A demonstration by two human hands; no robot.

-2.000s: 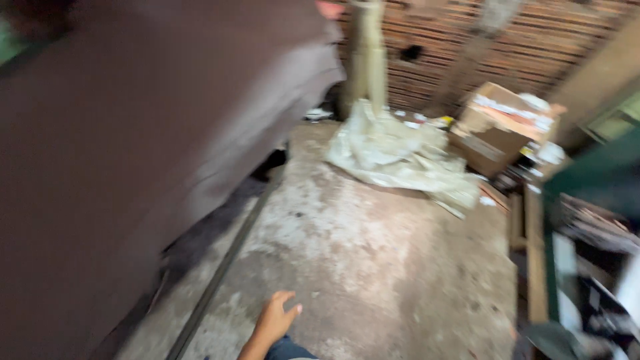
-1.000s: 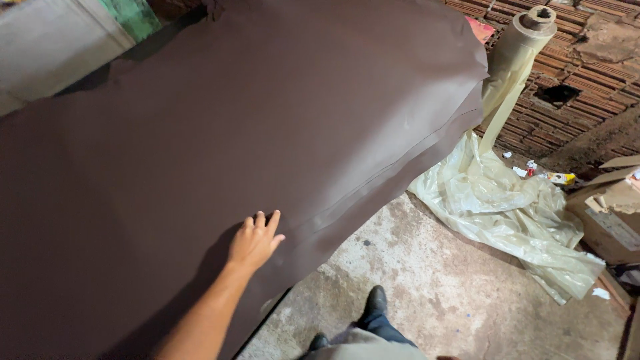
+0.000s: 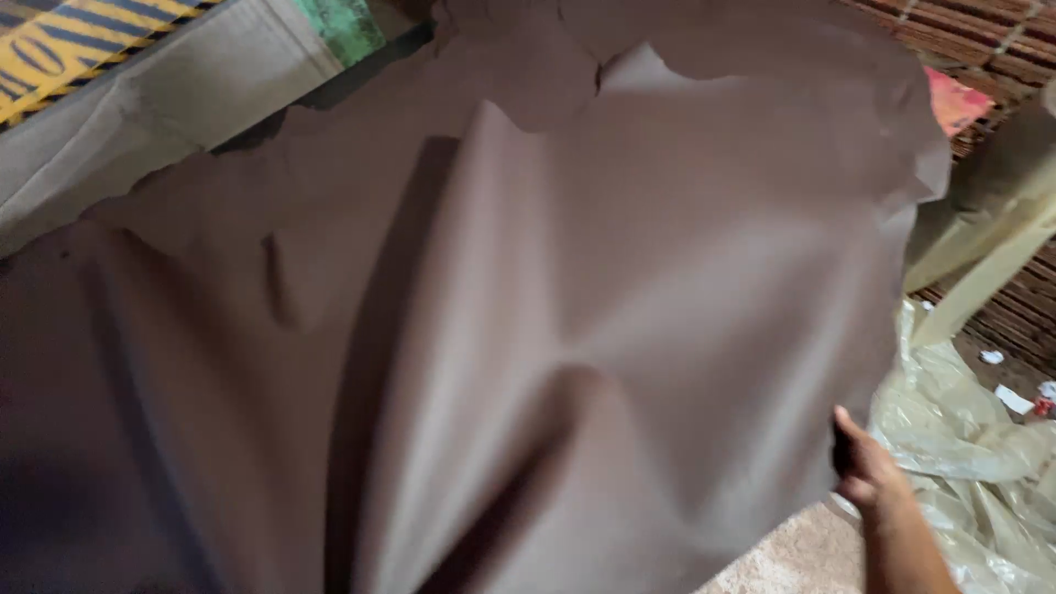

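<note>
A large dark brown leather hide (image 3: 701,247) with an uneven, ragged far edge fills most of the head view. Tall folds rise through its middle and left part, and small curled flaps stand along the far side. At the lower right, my right hand (image 3: 866,466) grips the hide's right edge, thumb on top; its other fingers are mostly hidden. My left hand is out of view.
Crumpled clear plastic sheeting (image 3: 973,445) lies right of the hide, below an upright wrapped roll (image 3: 982,206). Stacked reddish brick (image 3: 990,37) stands behind. A grey surface (image 3: 206,91) and a yellow-black striped sign (image 3: 74,49) are at upper left. Concrete floor (image 3: 784,553) shows below.
The hide lay mostly smooth a second ago and now has tall folds. My left hand, then flat on it, has left the view; my right hand has appeared at its right edge.
</note>
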